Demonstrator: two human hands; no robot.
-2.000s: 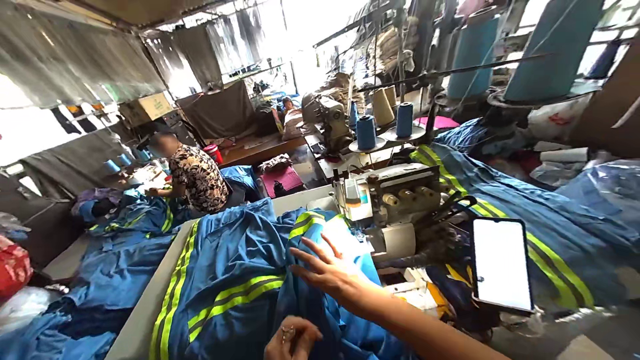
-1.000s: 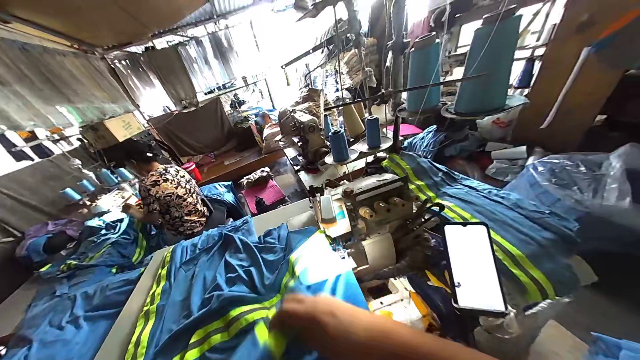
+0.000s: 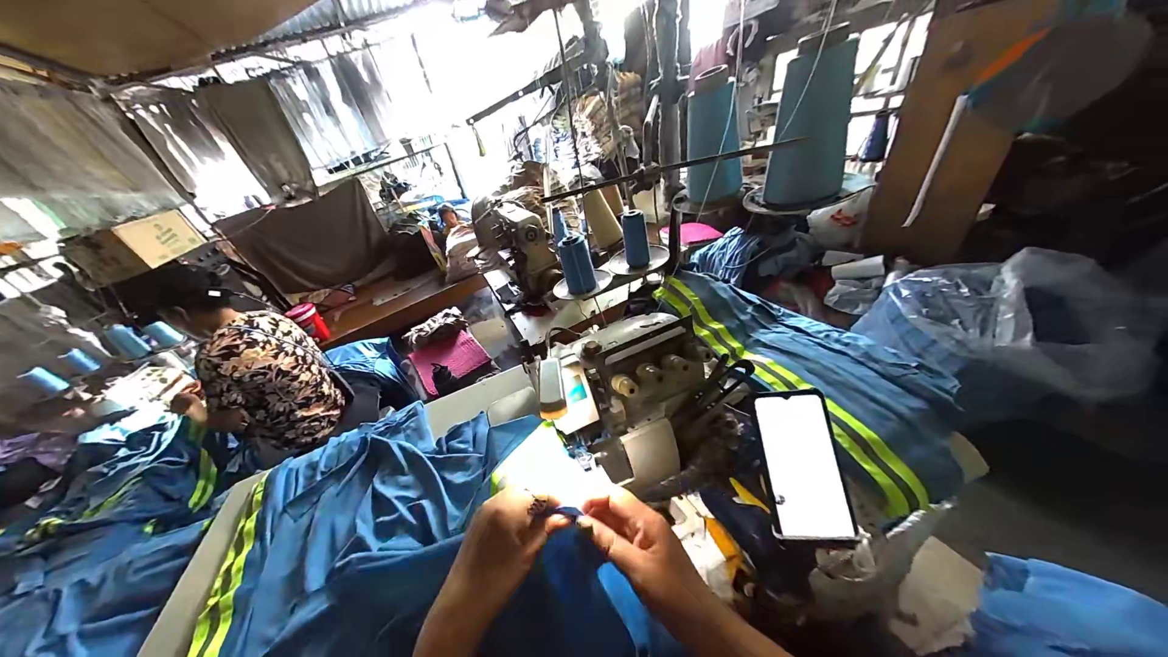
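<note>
My left hand (image 3: 511,534) and my right hand (image 3: 630,538) are close together, fingertips pinching an edge of blue fabric (image 3: 392,557) between them. The fabric spreads over the table to the left and bears yellow-green striped tape (image 3: 233,570). Just beyond my hands stands an overlock-type sewing machine (image 3: 639,365), its needle area brightly lit by a lamp. Small blue thread cones (image 3: 576,265) stand behind the machine. The fabric part under the glare is washed out.
A smartphone (image 3: 803,465) with a bright screen stands right of the machine. Behind it lies more blue striped fabric (image 3: 803,365). Large thread cones (image 3: 810,119) and a clear plastic bag (image 3: 1022,310) are at the right. A person (image 3: 269,374) in a patterned top sits at the left.
My left hand, out of view one second ago, is now beside my right hand. Both hands now pinch the blue fabric's edge. The view has shifted somewhat.
</note>
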